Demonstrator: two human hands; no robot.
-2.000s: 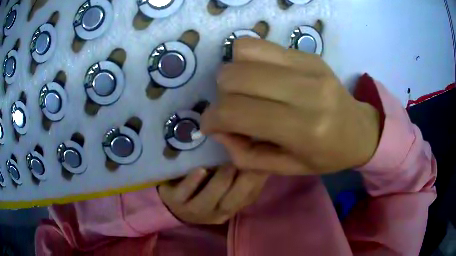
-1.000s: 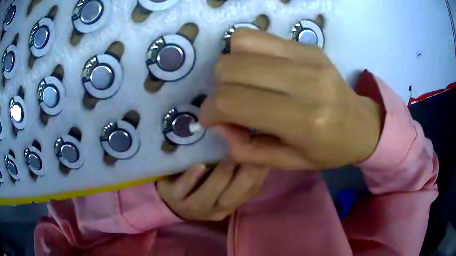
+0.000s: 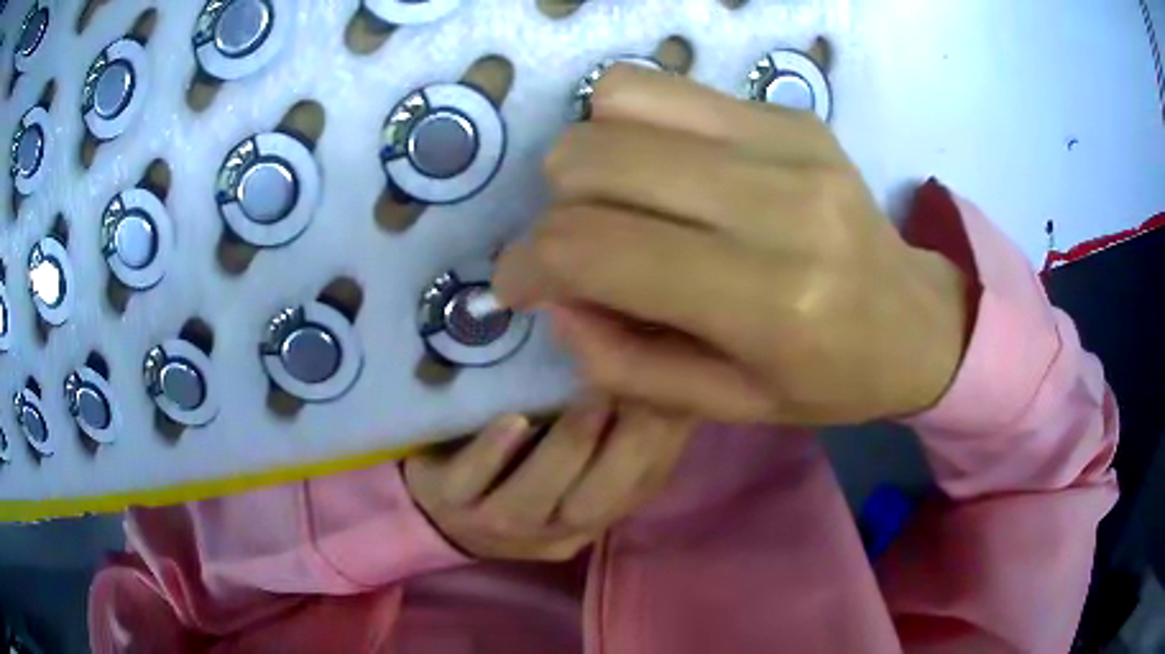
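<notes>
The foam tray holds rows of round parts with silvery centres and pale rings. My right hand pinches a cotton swab, whose white tip is at the upper middle of a round part near the tray's front edge. The swab's stick is hidden in the fingers. That part's centre looks speckled. My left hand is curled at the tray's front edge, partly behind the right hand; whether it holds anything is hidden.
Yellow tape runs along the front edge below the tray. A white surface lies at the right, with red edging. Pink sleeves and clothing fill the lower view. A blue object shows at the lower right.
The swab tip has shifted up and left on the same round part, with my right hand moving slightly. The part's centre has changed from smooth to speckled. My left hand stays at the edge.
</notes>
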